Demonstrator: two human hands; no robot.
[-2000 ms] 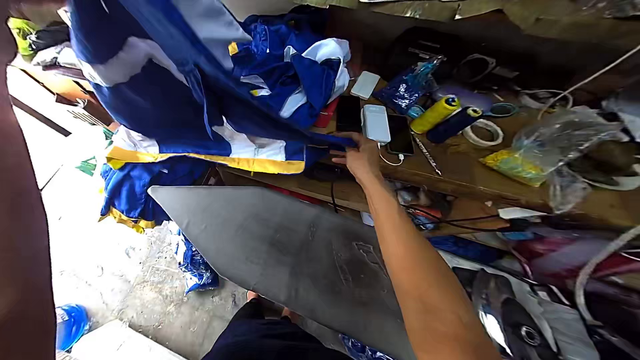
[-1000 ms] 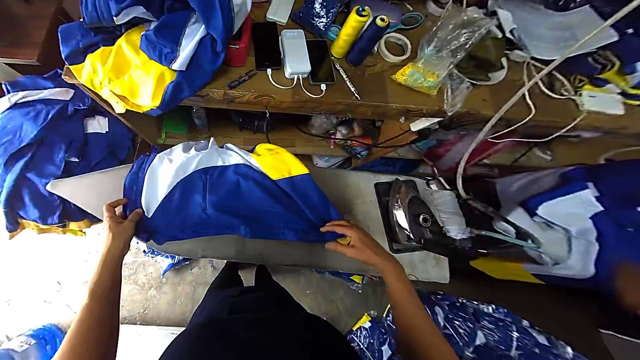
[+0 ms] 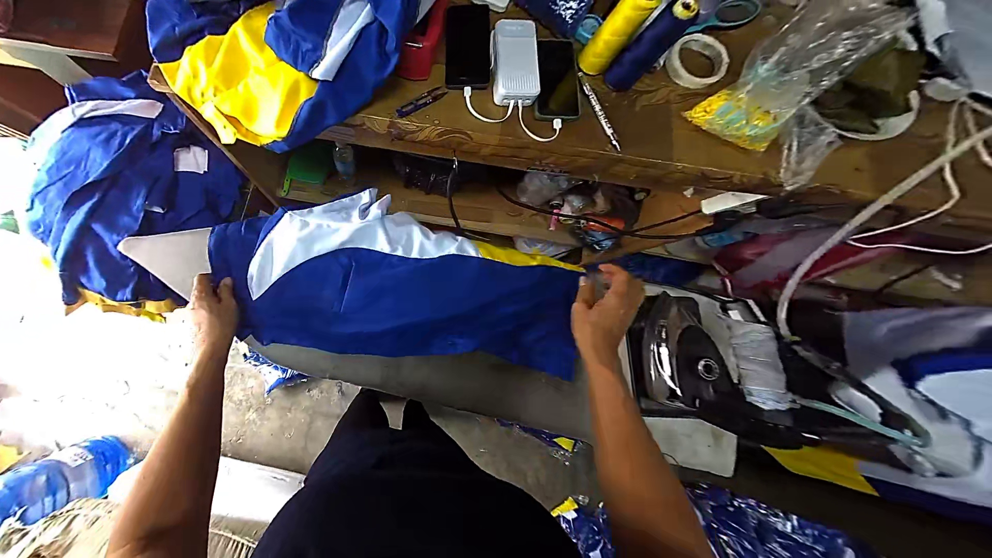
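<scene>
A blue, white and yellow garment piece (image 3: 418, 302) lies stretched across a narrow grey ironing board (image 3: 434, 384), whose pale pointed end shows at the left. My left hand (image 3: 214, 310) grips the garment's left edge near that point. At its right edge, my right hand (image 3: 608, 310) pinches the upper corner between thumb and fingers. Just right of my right hand, an electric iron (image 3: 690, 360) with a wrapped handle rests on the board's right end.
Behind the board runs a wooden table (image 3: 659, 143) with a white power bank (image 3: 515, 66), phones, thread cones (image 3: 620, 35), a tape roll (image 3: 697, 60) and garments (image 3: 240, 74). More blue garments (image 3: 132, 194) hang at left. A cord (image 3: 868, 225) arches over the right side.
Two seconds ago a garment hung raised at the left above the bare board. Since one second ago, my right hand has moved up to the garment's upper right corner, and the piece lies more stretched out.
</scene>
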